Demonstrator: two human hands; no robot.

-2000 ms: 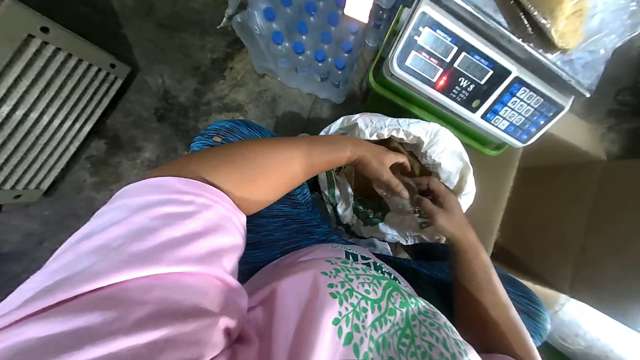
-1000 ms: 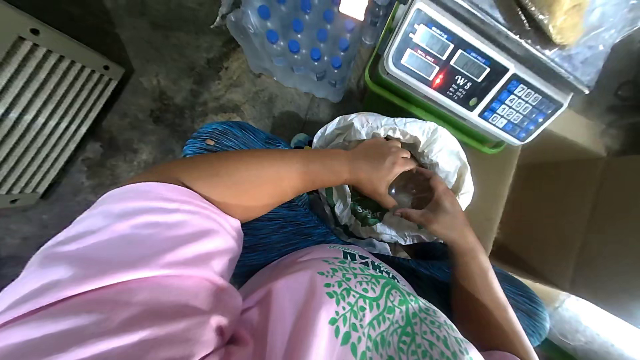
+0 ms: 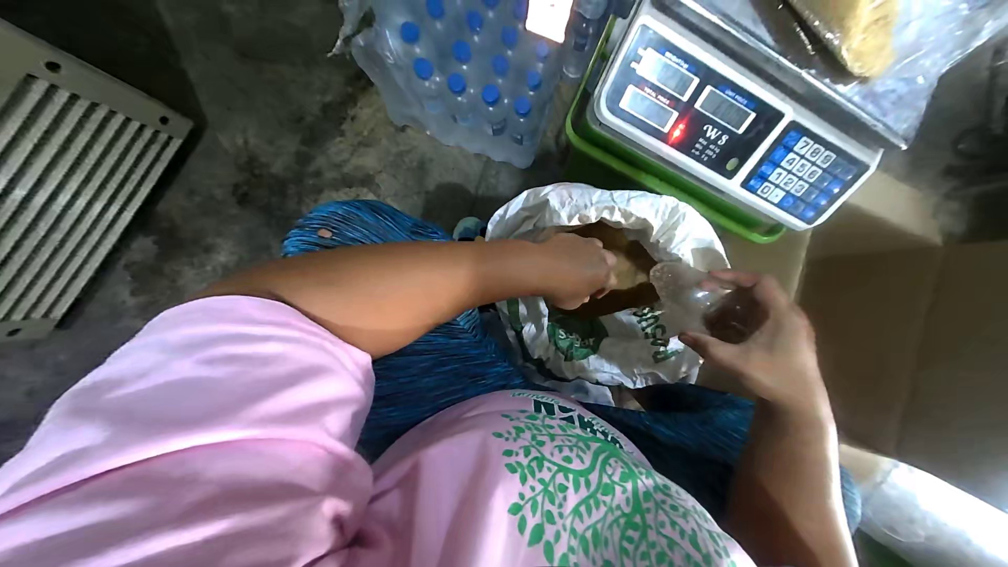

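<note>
An opened white woven sack (image 3: 606,202) with green print stands between the knees, its rim rolled outward, with brown loose contents (image 3: 630,264) inside. My left hand (image 3: 579,270) is over the sack's mouth with its fingers curled; whether something is in them is hidden. At the sack's right side, my right hand (image 3: 760,331) grips a small clear plastic bag (image 3: 681,295) between thumb and fingers. The bag's upper end points left, over the sack's rim.
Behind the sack, a digital scale (image 3: 732,118) sits over a green plastic bin (image 3: 669,193). Shrink-wrapped bottles with blue caps (image 3: 465,79) stand beyond. A cardboard box (image 3: 882,331) is at right, a slatted metal panel (image 3: 79,173) at far left.
My hands were together over the sack and are now apart. My right hand has moved right with the clear bag, which both hands were touching a second ago.
</note>
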